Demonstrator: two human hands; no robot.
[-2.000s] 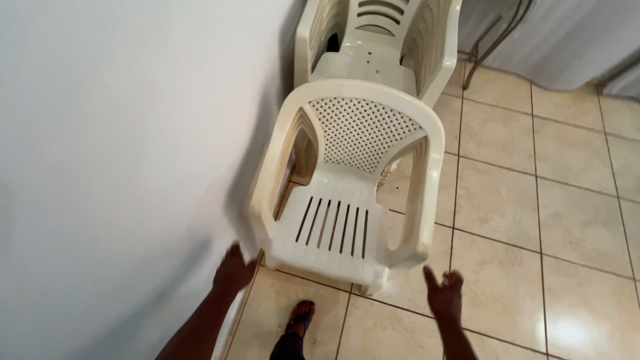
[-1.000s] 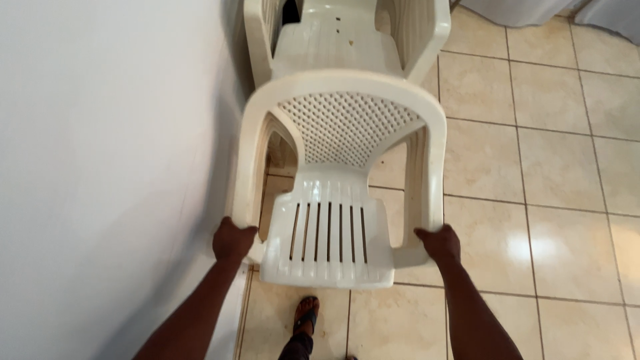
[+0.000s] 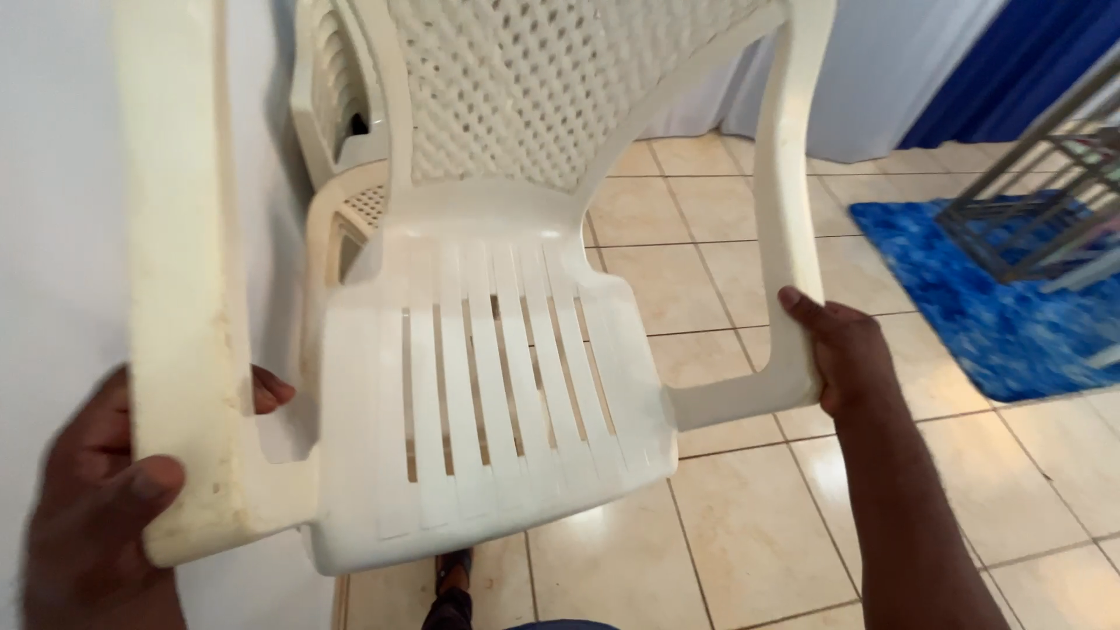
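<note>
A white plastic armchair (image 3: 490, 367) with a slotted seat and a lattice back fills the middle of the head view, held up close in front of me. My left hand (image 3: 109, 481) grips the front end of its left armrest, the thumb on top and fingertips showing on the inner side. On the other side my right hand (image 3: 844, 354) is closed around the front of the right armrest, its thumb on the upper face. Behind the held chair, partly hidden by it, are stacked plastic chairs (image 3: 313, 114) and a cream chair (image 3: 328, 210) with a perforated back.
A pale wall (image 3: 61, 201) runs close along the left. Tiled floor (image 3: 744, 516) lies below, with my foot (image 3: 453, 569) on it. To the right are a blue rug (image 3: 954, 306) and a metal rack (image 3: 1006, 236); white and blue curtains (image 3: 840, 87) hang behind.
Both hands, apart from the chair two seconds ago, took hold of its armrests. The chair has since come up off the others, nearer to me. The view has shifted, showing the rug and rack.
</note>
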